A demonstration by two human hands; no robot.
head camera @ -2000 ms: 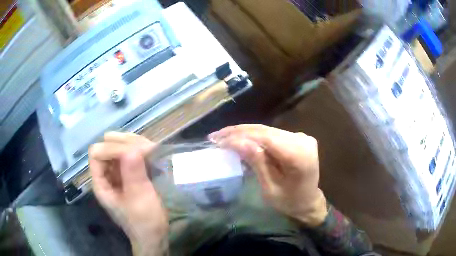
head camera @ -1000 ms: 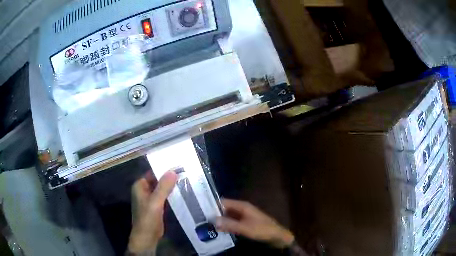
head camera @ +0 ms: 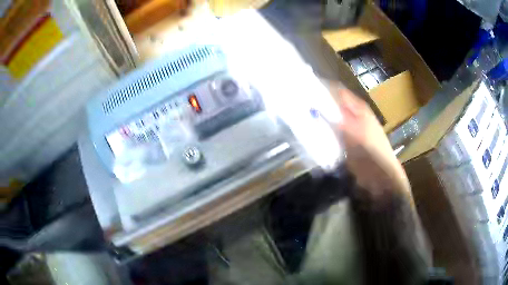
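The pale blue-grey heat sealer stands tilted in view at centre left, its red switch lit and its silver round knob at the front of the cover. A long, glaring white shape, which looks like a smartwatch box in film, lies across the sealer's right side; its details are washed out. My right hand is blurred at its right edge and appears to grip it, with the fingers partly lost in glare. My left hand is not in view.
The large carton with rows of white boxes stands at the right. A smaller open carton holding dark items is at the upper right. Crumpled clear plastic lies on the sealer panel.
My right hand has moved up and right from below the sealer's front edge, with the white box apparently in it. My left hand has left the picture. The view has shifted.
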